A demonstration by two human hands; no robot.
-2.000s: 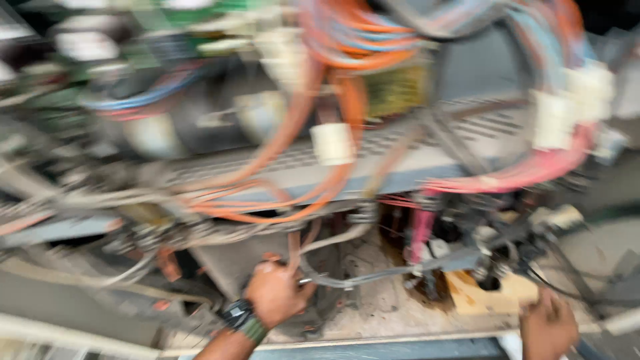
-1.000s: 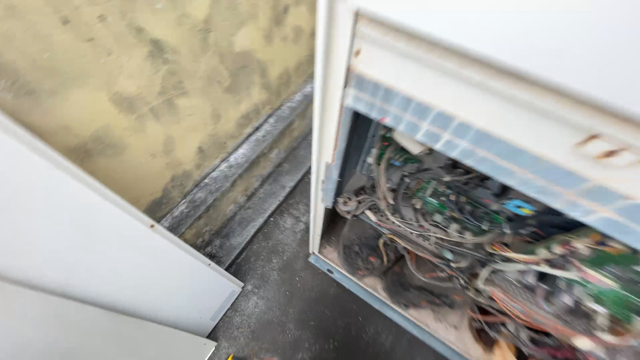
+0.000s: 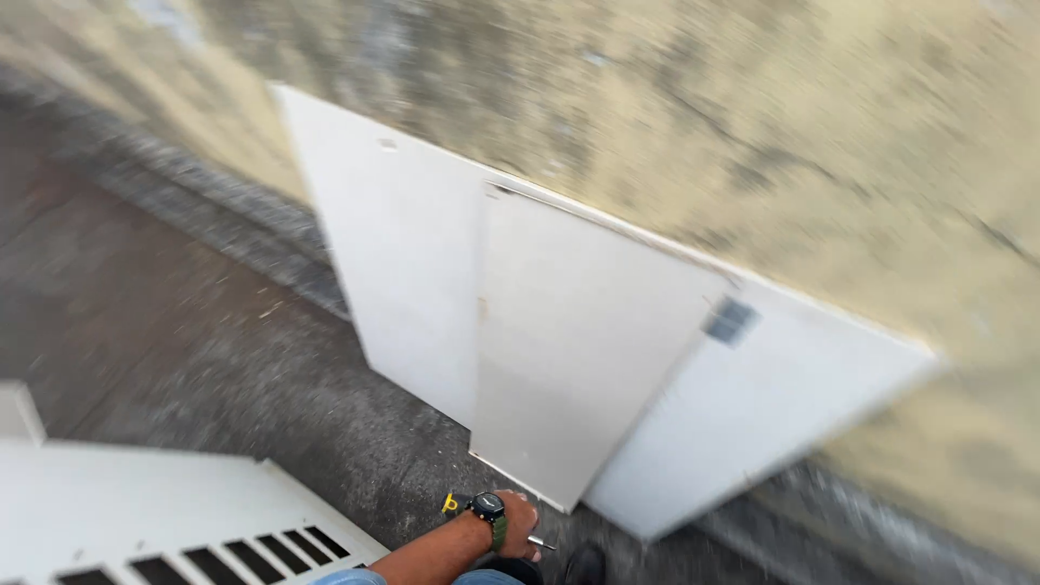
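My left hand (image 3: 518,525), with a black watch (image 3: 487,505) on a green strap at its wrist, is low in the view. It is closed around a tool with a black and yellow handle (image 3: 454,504), probably a screwdriver; a short metal shaft (image 3: 541,543) sticks out on the other side of the fist. My right hand is out of view. Just beyond the left hand, a grey-white panel (image 3: 569,341) leans in front of a larger white panel (image 3: 398,268).
The panels stand against a stained yellowish wall (image 3: 634,130), on a dark, rough floor (image 3: 244,357). A white metal housing with black vent slots (image 3: 252,561) fills the lower left. A dark shoe (image 3: 585,564) is beside my left hand.
The view has swung from the open, wire-filled cabinet to the leaning panels. Both hands were at the wiring two seconds ago; now only the left shows, away from it, holding the tool.
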